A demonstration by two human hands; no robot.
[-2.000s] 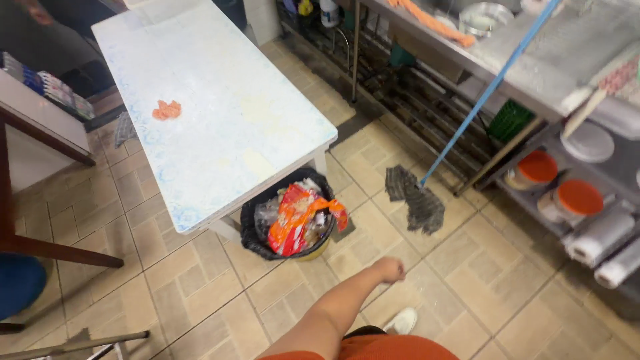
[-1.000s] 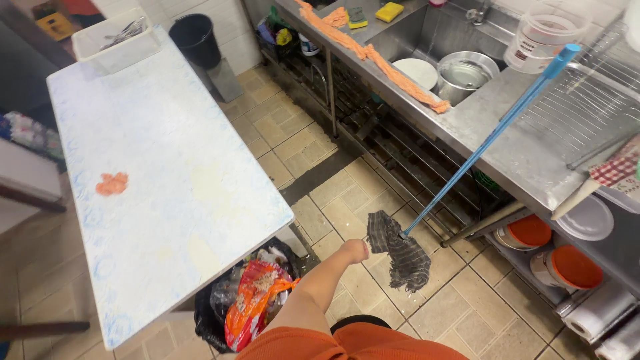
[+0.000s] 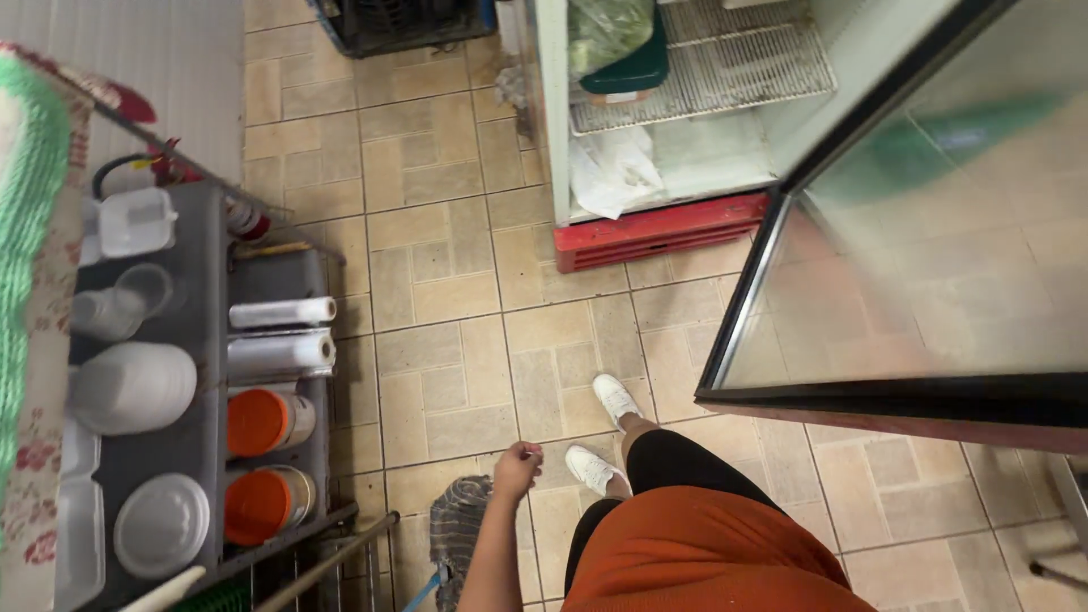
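Note:
My left hand point(image 3: 518, 470) hangs low over the tiled floor, its fingers loosely curled with a small gap and nothing held. Just left of the forearm, a dark striped floor cloth point(image 3: 457, 520) lies on the tiles, with part of a blue mop handle point(image 3: 422, 592) at its lower end. My right hand is out of view. Ahead stands an upright refrigerator with a red base point(image 3: 663, 231) and its glass door point(image 3: 901, 280) swung open to the right. Inside are wire racks point(image 3: 722, 76), a green container point(image 3: 631, 64) beside bagged greens point(image 3: 608, 30), and white plastic point(image 3: 614, 174) at the bottom.
At left, a grey shelf unit point(image 3: 200, 280) holds foam containers point(image 3: 136, 223), white lids point(image 3: 161, 525), film rolls point(image 3: 280, 353) and tubs with orange lids point(image 3: 255, 421). A wooden pole point(image 3: 327, 565) juts out below it. A dark crate point(image 3: 404, 21) stands at the top.
The view has turned away from the white table, waste bin and sink to the refrigerator. My left hand still hangs near the floor cloth, which now lies left of my forearm.

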